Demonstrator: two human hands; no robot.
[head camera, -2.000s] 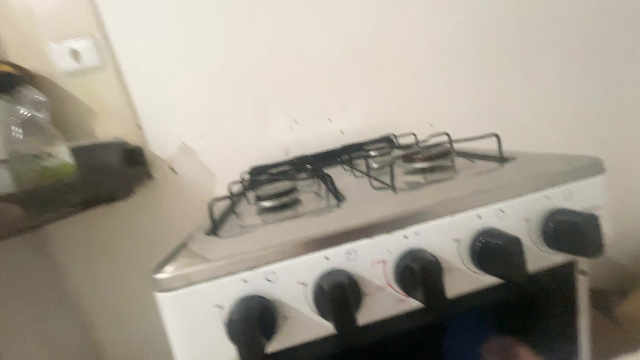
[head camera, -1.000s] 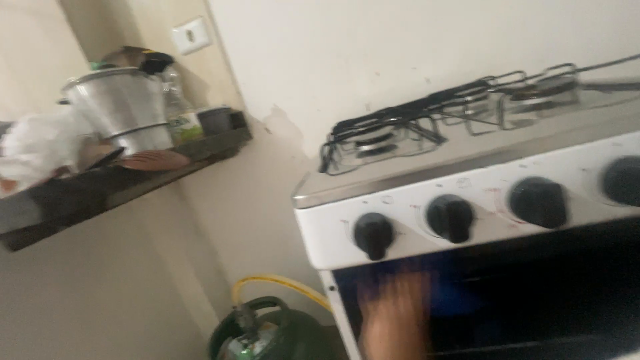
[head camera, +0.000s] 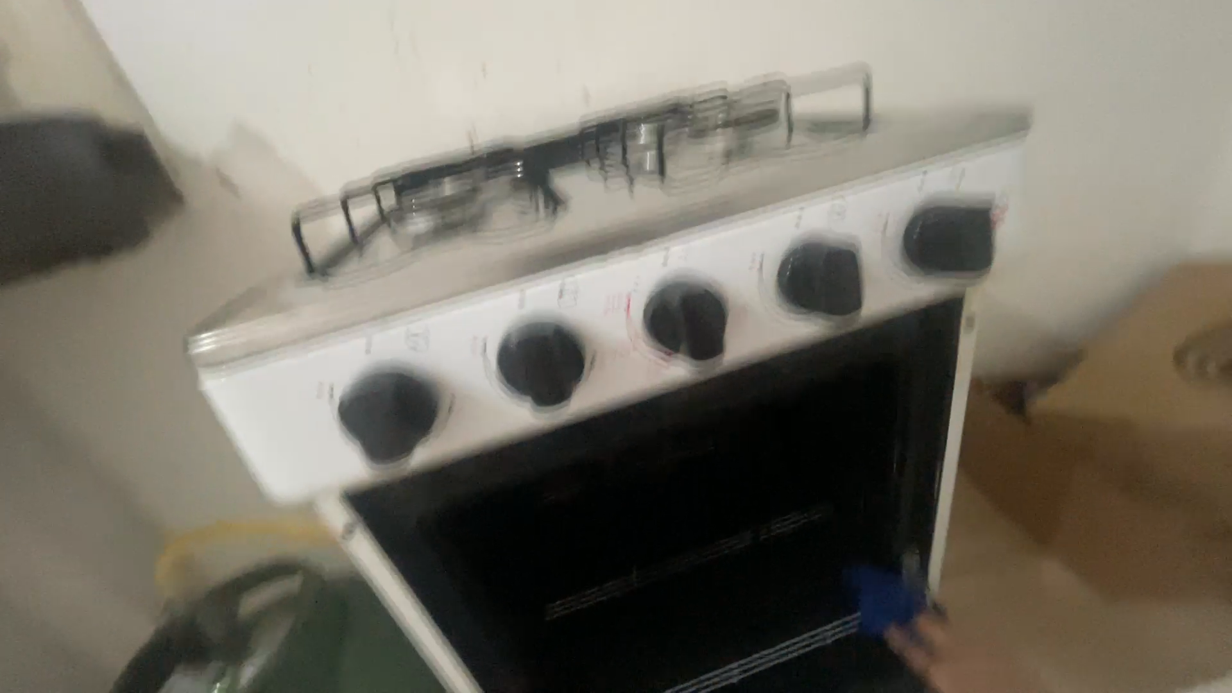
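Observation:
My right hand, blurred and partly cut off by the bottom edge, is at the lower right of the oven front. Its fingers are on a blue cloth, against or just before the oven's right side. The white gas stove fills the middle, with black control knobs along its panel. Beneath them is the dark oven front, where wire rack bars show. Black wire pan supports stand over the burners. My left hand is out of view.
A cardboard box lies right of the stove. At lower left stands a green gas cylinder with a yellow hose. A dark shelf end juts out at upper left. The wall is behind the stove.
My right hand has moved from the oven's left side, below the leftmost knobs, to its lower right side. The view has swung right, so most of the shelf has left it.

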